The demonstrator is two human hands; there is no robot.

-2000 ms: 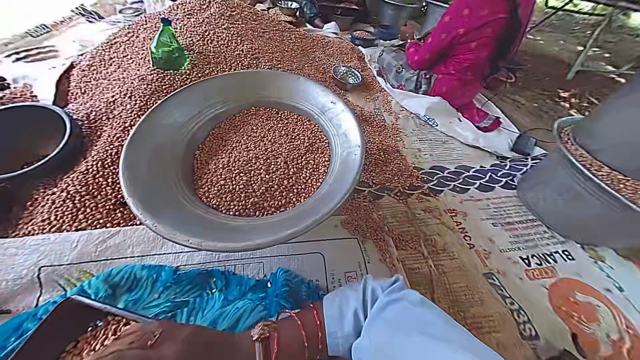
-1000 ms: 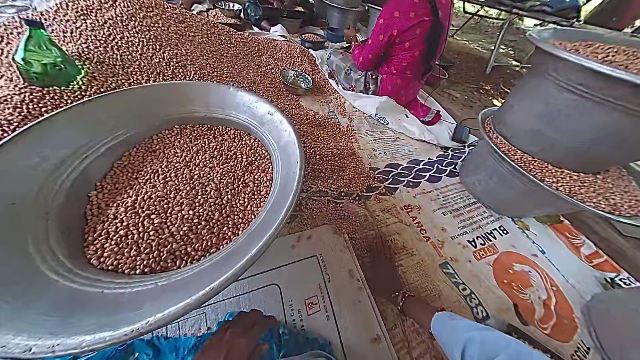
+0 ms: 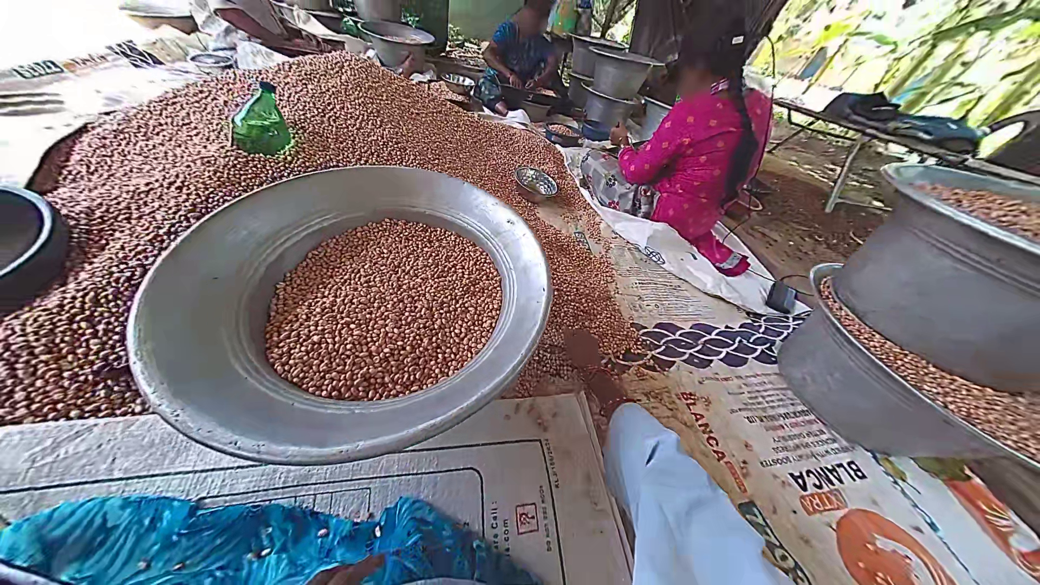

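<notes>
A wide metal basin (image 3: pixel 187 341) holds a heap of small reddish-brown nuts or seeds (image 3: pixel 390 309). It sits at the near edge of a large pile of the same kind (image 3: pixel 382 114). Just right of the basin, my right hand (image 3: pixel 583 349) reaches down to the pile's edge, at the end of a pale blue sleeve; its fingers are too blurred to read. Only a bit of my left hand (image 3: pixel 349 573) shows at the bottom edge, by a bright blue cloth (image 3: pixel 179 536); its fingers are hidden.
A green bottle piece (image 3: pixel 262 126) and a small metal bowl (image 3: pixel 536 183) rest on the pile. Stacked metal pots (image 3: pixel 934 268) with nuts stand right; a dark tub (image 3: pixel 28 244) is left. A person in pink (image 3: pixel 699 162) sits beyond; another person (image 3: pixel 524 57) sits farther back. Printed sacks (image 3: pixel 764 422) cover the ground.
My right arm, which lay across the blue cloth toward the lower left two seconds ago, now stretches forward to the right of the basin. The view has swung right, then back left.
</notes>
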